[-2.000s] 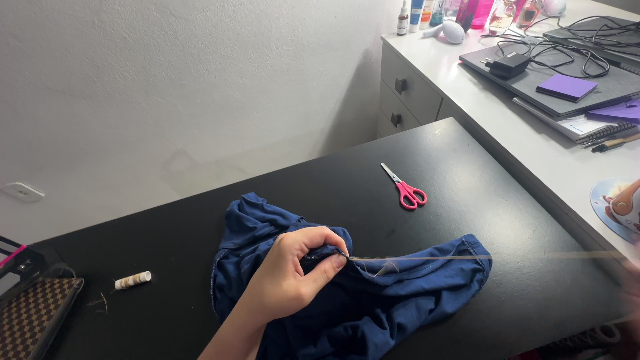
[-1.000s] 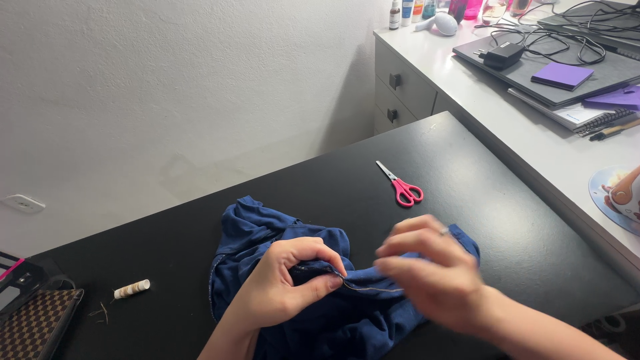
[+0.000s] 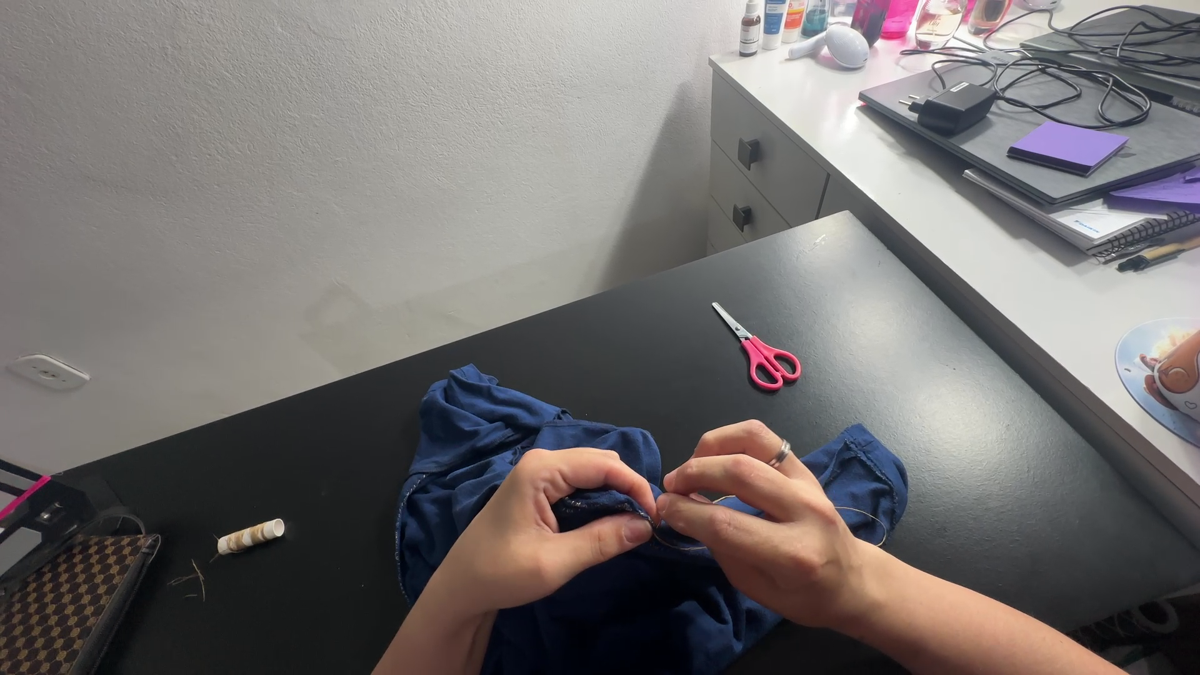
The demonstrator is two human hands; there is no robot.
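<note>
Blue fabric, seemingly a garment, lies bunched on the black table, with stitching along its edges. My left hand pinches a folded seam of it between thumb and forefinger. Against that pinch, the thumb and fingertips of my right hand, which wears a ring, are closed together at the seam; a needle there cannot be made out. A light brown thread loops from the seam under my right hand and over the cloth. Pink-handled scissors lie beyond my hands. At the left lies a thread spool.
Thread scraps and a checkered case are on the black table's left side. The wall runs behind it. A white desk adjoins at right, bearing a laptop, a charger, purple sticky notes, a notebook and bottles.
My right hand, at the far right edge two seconds ago with the thread drawn taut, has come back leftward to the seam beside my left hand. The thread now hangs slack. My left hand keeps its pinch.
</note>
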